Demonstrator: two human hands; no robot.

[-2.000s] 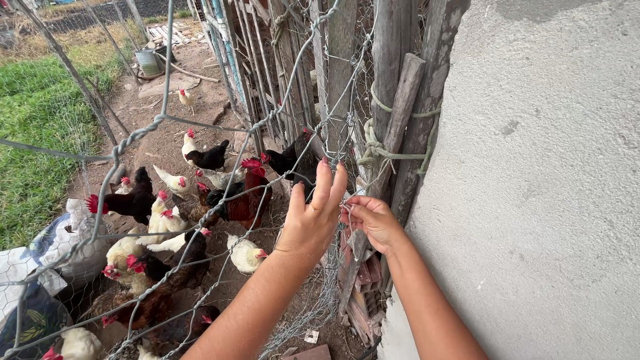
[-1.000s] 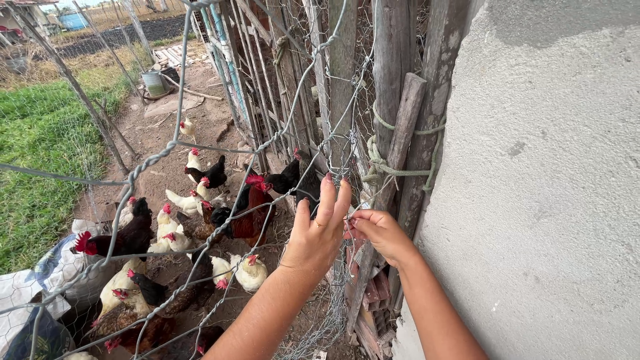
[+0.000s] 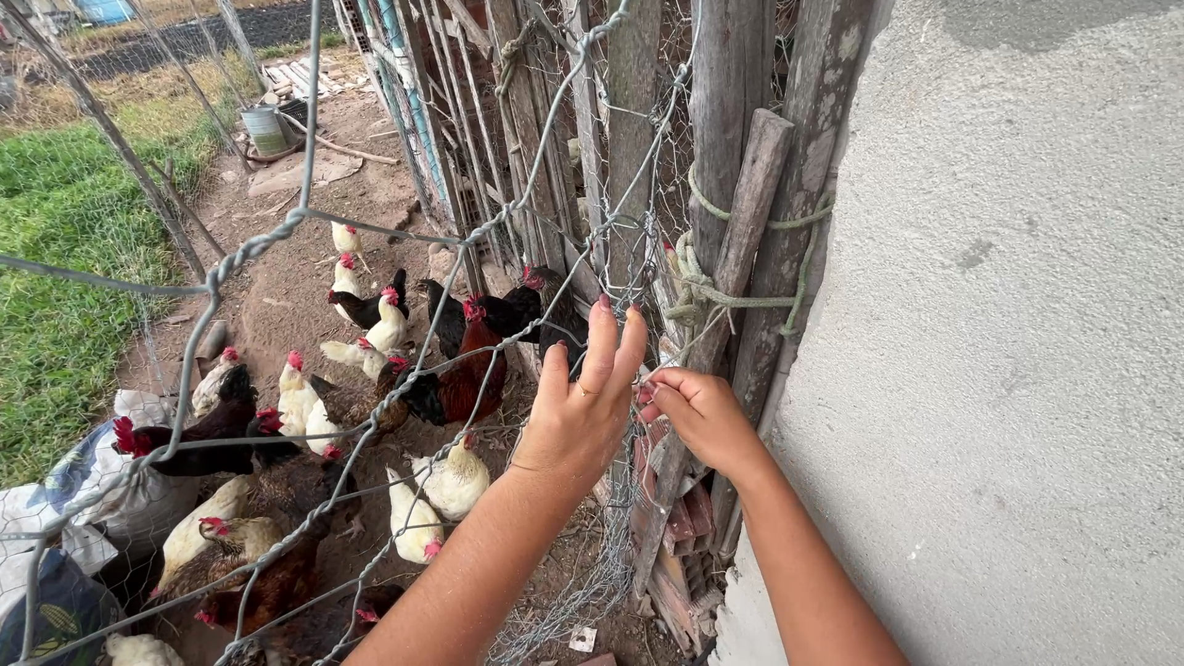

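Observation:
My left hand (image 3: 587, 398) is raised against the wire mesh fence (image 3: 370, 425), its fingers spread and the fingertips at the bunched wires near the wooden posts. A thin ring is on one finger. Just right of it, my right hand (image 3: 698, 412) pinches a thin strand of wire or cord between thumb and fingers; its exact kind cannot be told. Above the hands, a green rope (image 3: 740, 301) is wound and knotted around a short wooden pole (image 3: 754, 199) and the upright posts (image 3: 814, 120). Loose tangled wire (image 3: 601, 573) hangs below.
A rough plastered wall (image 3: 999, 324) rises close on the right. Beyond the mesh, many chickens (image 3: 453, 476) crowd on bare dirt. White sacks (image 3: 148, 499) lie at lower left, and a metal bucket (image 3: 266, 129) stands farther back. Broken bricks (image 3: 689, 518) sit at the posts' foot.
Some chickens have shifted about behind the mesh. Both hands remain at the same part of the fence, with only small finger movements.

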